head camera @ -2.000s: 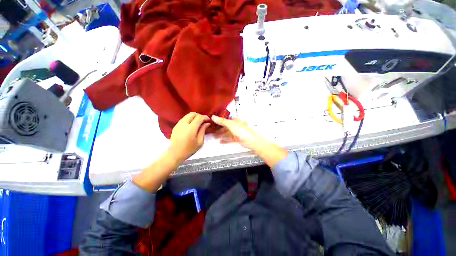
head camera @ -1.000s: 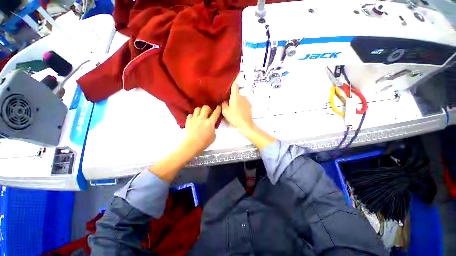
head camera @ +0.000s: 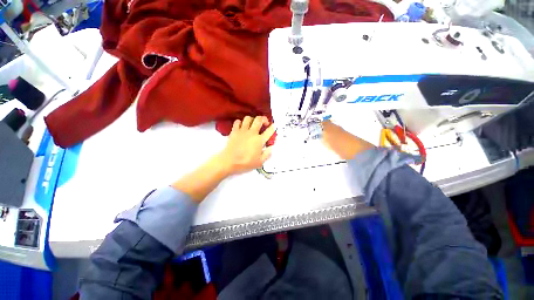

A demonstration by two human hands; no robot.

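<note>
The dark red garment (head camera: 222,64) lies on the white table left of and behind the needle area, with a sleeve stretched to the left. My left hand (head camera: 250,143) rests on the garment's near edge just left of the needle, fingers bent over the red fabric. My right hand (head camera: 332,137) is at the needle area on the right side, partly hidden behind the machine head; its fingertips are hidden, so its hold cannot be told. The presser foot (head camera: 307,126) is between the two hands. The white JACK sewing machine (head camera: 375,96) spans the right side.
Snips with yellow and red handles (head camera: 404,140) lie right of my right wrist, partly covered by the sleeve. A second machine (head camera: 20,152) stands at the left. A measuring scale (head camera: 281,221) runs along the table's front edge. A blue crate (head camera: 202,263) is below.
My left hand and the garment's near edge have moved right and are now close beside the needle. My right hand has moved from the needle's left side to its right side.
</note>
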